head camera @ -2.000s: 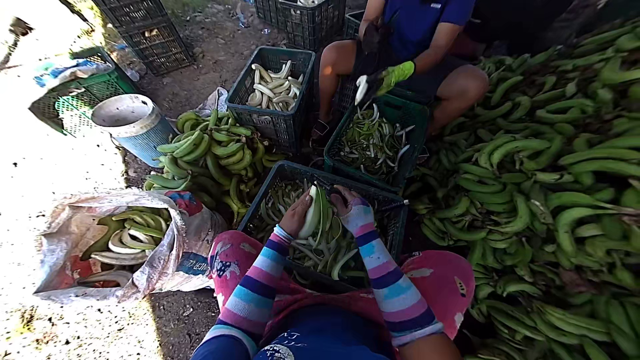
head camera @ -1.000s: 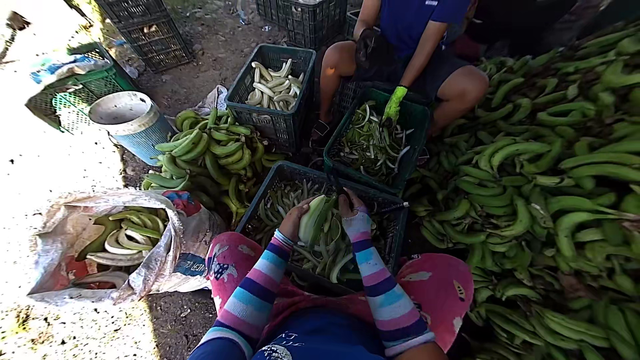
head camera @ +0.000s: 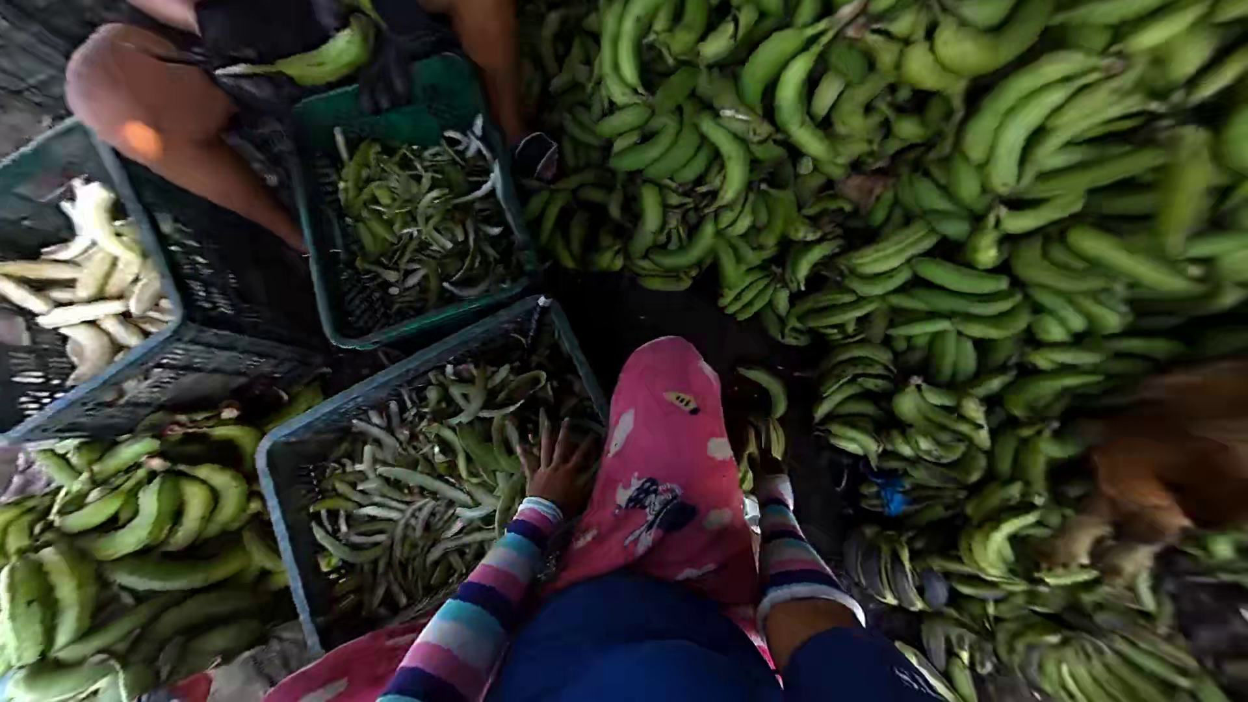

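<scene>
My left hand (head camera: pixel 559 468) rests with fingers spread over the right side of a plastic crate (head camera: pixel 270 487) that holds green peels (head camera: pixel 429 478), and nothing is gripped in it. Past my right knee, my right hand (head camera: pixel 767 462) is low beside a small bunch of green plantains (head camera: pixel 765 414); its fingers are mostly hidden, so I cannot tell whether it grips them. Both forearms wear striped sleeves. Peeled plantains (head camera: pixel 97 278) lie in another crate at the far left.
A large heap of green plantains (head camera: pixel 955 283) covers the right side. A co-worker's gloved hand (head camera: pixel 385 73) is by a green plantain (head camera: pixel 331 57) above a green crate of peels (head camera: pixel 327 292). More green plantains (head camera: pixel 161 517) are at the lower left. A brown animal (head camera: pixel 1160 468) is at the right edge.
The view has swung strongly right. My hands, earlier together at a green plantain over the peel crate, are now apart: the right has moved to the floor beyond my knee, the left is without the plantain.
</scene>
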